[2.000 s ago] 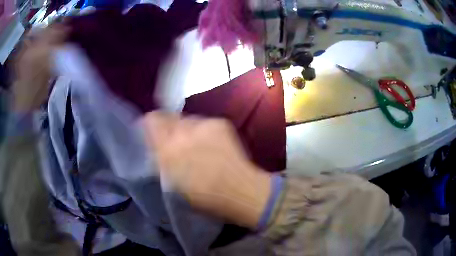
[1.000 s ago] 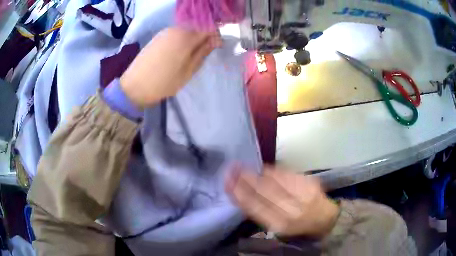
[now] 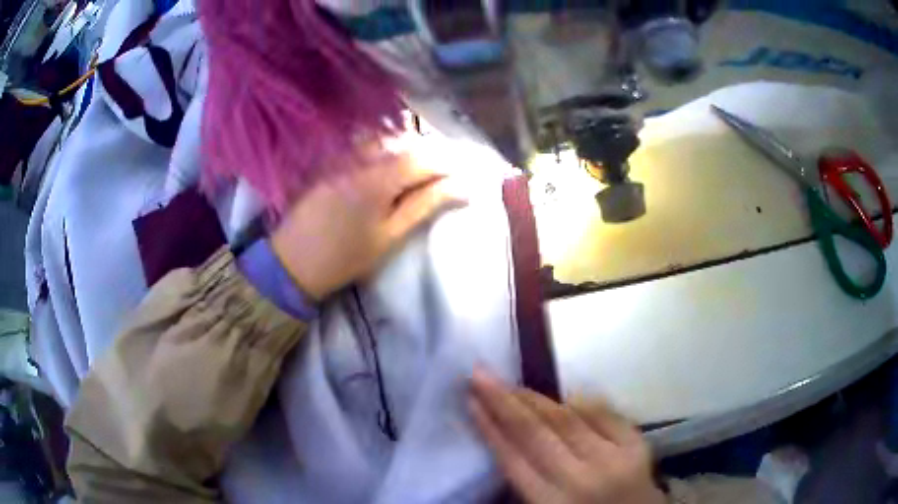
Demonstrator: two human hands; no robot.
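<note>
A pale lilac-grey garment panel (image 3: 423,325) lies over a maroon panel, which shows as a narrow strip (image 3: 530,295) along its right edge, running up to the needle area. My left hand (image 3: 359,212) lies on the pale cloth just left of the glare at the needle, fingers pointing at it, partly under the pink tassel (image 3: 286,98). My right hand (image 3: 561,443) is at the bottom, fingertips on the cloth's lower right edge; it is slightly blurred. Whether either hand pinches the cloth is unclear. The presser foot is lost in glare.
The white sewing machine (image 3: 768,64) stands above the hands, with a dark round fitting (image 3: 620,200) hanging right of the needle. Scissors (image 3: 822,202) with red and green handles lie on the table (image 3: 689,364) at right. More pale cloth with a maroon patch (image 3: 179,236) is heaped at left.
The pale cloth has come over the maroon panel since the oldest frame. The view has moved closer to the machine. My left hand has come to the needle area and my right hand to the lower edge.
</note>
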